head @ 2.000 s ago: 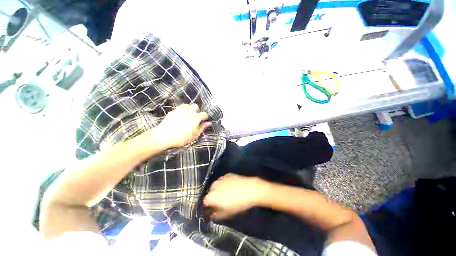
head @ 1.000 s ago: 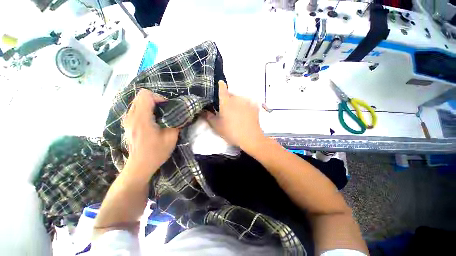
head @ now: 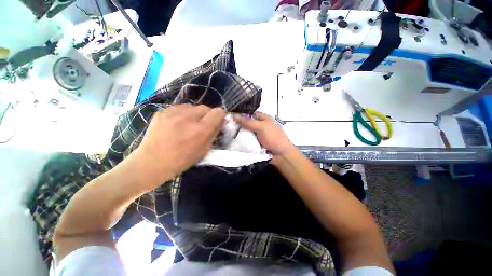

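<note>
A black and cream plaid garment (head: 215, 243) is bunched over my lap and the table edge, with its plain black lining (head: 232, 194) facing up. A white inner piece (head: 240, 152) shows between my hands against the lining. My left hand (head: 180, 135) is closed on the plaid garment near the white piece, its fingertips curled and partly hidden. My right hand (head: 265, 132) pinches the white piece's edge close to my left fingertips. What lies under the fingers is hidden.
A white sewing machine (head: 367, 46) stands at the back right. Snips with green and yellow handles (head: 371, 125) lie in front of it. A ruler strip (head: 388, 156) runs along the table edge. A second plaid pile (head: 59, 188) is at left. Another machine (head: 73, 75) stands at the far left.
Since a second ago, my hands have come together at the white piece. The garment's upper part has folded over, and more white cloth and black lining show. Earlier, my right hand was lower on the lap.
</note>
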